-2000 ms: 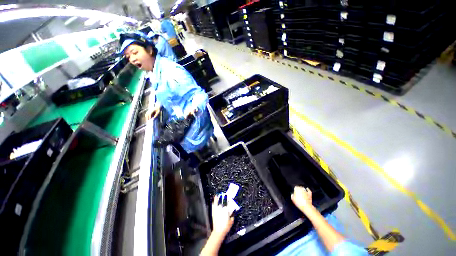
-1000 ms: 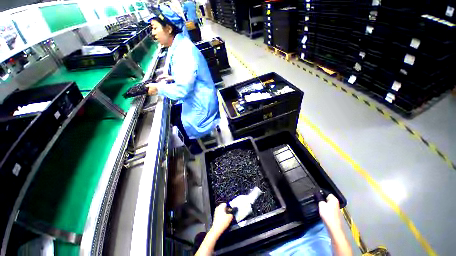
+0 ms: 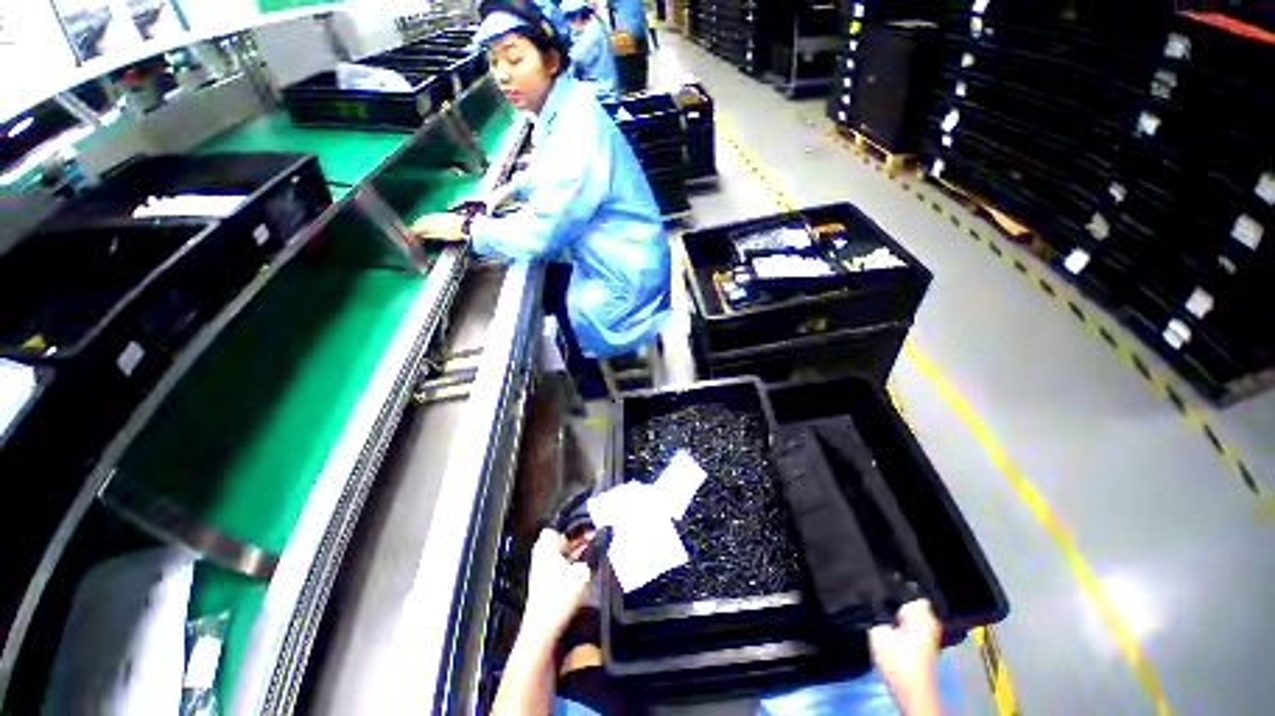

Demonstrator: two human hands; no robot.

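Note:
A black tray (image 3: pixel 710 511) in front of me is heaped with small dark parts. White paper slips (image 3: pixel 646 539) lie over its near left part. My left hand (image 3: pixel 559 571) is at the tray's near left edge, beside the slips; a dark thing shows at its fingers, but I cannot tell whether it is held. My right hand (image 3: pixel 906 641) grips the near end of a long black tray (image 3: pixel 846 518), which lies tilted inside the large black bin (image 3: pixel 965 560) on the right.
A conveyor (image 3: pixel 406 532) and green shelf (image 3: pixel 336 350) with black bins (image 3: pixel 266 210) run along the left. A person in a light blue smock (image 3: pixel 601 210) works beyond. A bin of mixed goods (image 3: pixel 804 301) stands past the trays. Stacked black boxes (image 3: pixel 1063 140) stand across the yellow-marked aisle.
My left hand has moved off the slips to the tray's left edge. The long tray, whose compartments showed a second ago, now shows a plain dark face. The person's hands no longer show the dark load.

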